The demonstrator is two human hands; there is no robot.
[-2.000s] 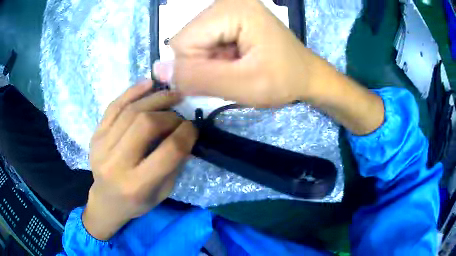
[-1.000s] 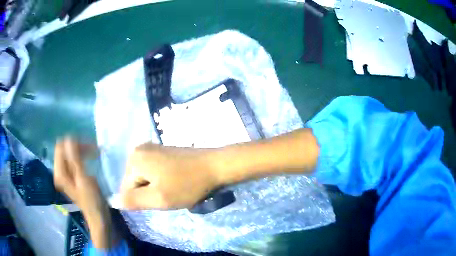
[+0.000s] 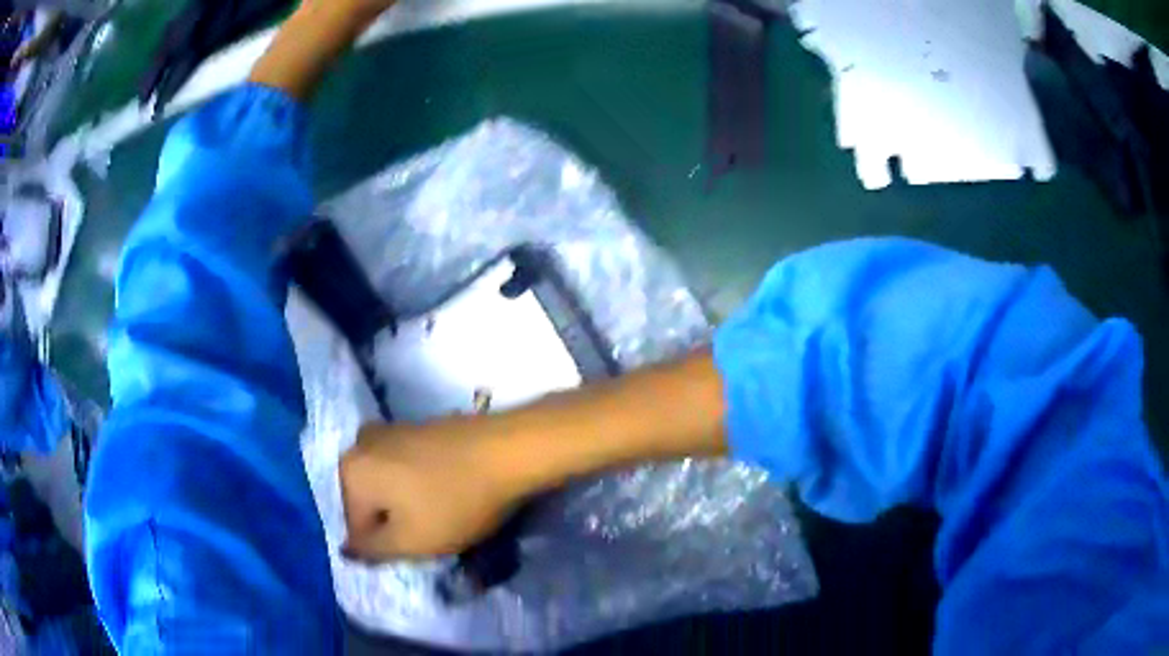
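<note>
The black plastic housing (image 3: 573,317) lies on bubble wrap (image 3: 513,173) in front of me, with a white-looking metal plate (image 3: 481,346) inside its frame. One black housing arm (image 3: 336,276) points to the upper left, partly behind my left sleeve. My right hand (image 3: 417,493) is closed over the housing's near left part; its fingertips are hidden, so I cannot tell what it holds. A dark end of the housing shows just below it. My left hand (image 3: 336,16) is cut off by the top edge, and its fingers are out of the picture.
Notched metal plates (image 3: 933,96) lie at the upper right of the green bench (image 3: 654,128). Black strips (image 3: 1090,122) lie beside them, and a dark flat strip (image 3: 736,96) lies at the top. The bench's white edge strip (image 3: 513,10) curves along the far side.
My left arm has reached forward from the lower left to the top edge. My right hand stays over the housing's near part. Between two and one seconds ago, the housing and wrap turned.
</note>
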